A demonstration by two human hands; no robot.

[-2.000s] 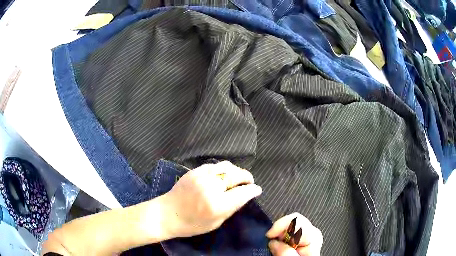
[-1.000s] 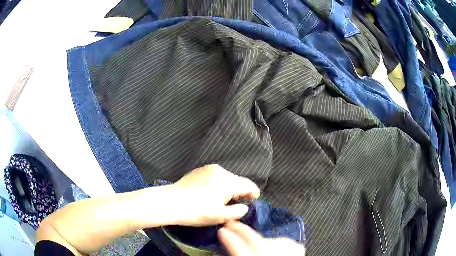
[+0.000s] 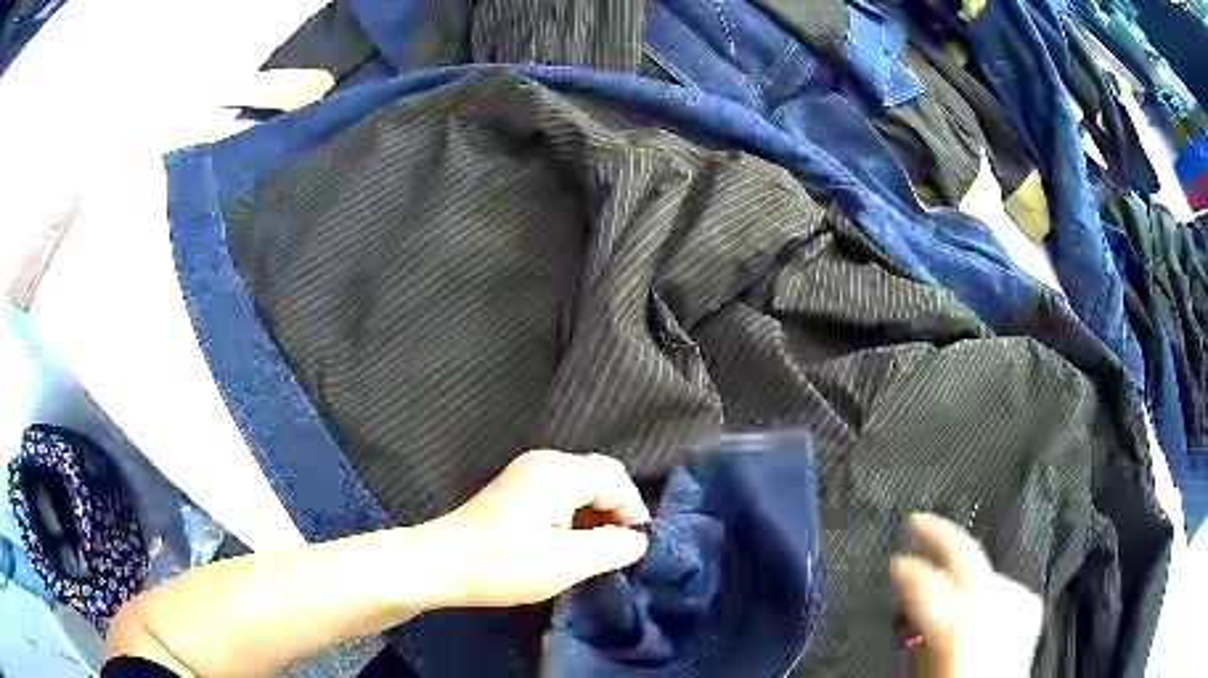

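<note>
My left hand (image 3: 537, 530) pinches the edge of a blue denim cuff (image 3: 771, 530) between thumb and fingers. The cuff's free end stands up to the right, blurred, and its lower part is bunched. It lies over a large jacket (image 3: 437, 278), spread with its dark pinstriped lining up and a blue denim border around it. My right hand (image 3: 960, 603) is blurred, to the right of the cuff and apart from it, above the lining. A tiny reddish spot shows at its fingers; whether it holds the snips cannot be told.
More denim garments (image 3: 742, 53) lie piled along the back and right of the white table (image 3: 93, 305). A pale yellow cloth piece (image 3: 281, 89) shows at the back left. A black floral item (image 3: 80, 527) is beside the table at left, next to clear plastic.
Since one second ago my right hand has moved away from my left, to the right. The cuff's free end is now raised. Two seconds ago the right hand held dark snips.
</note>
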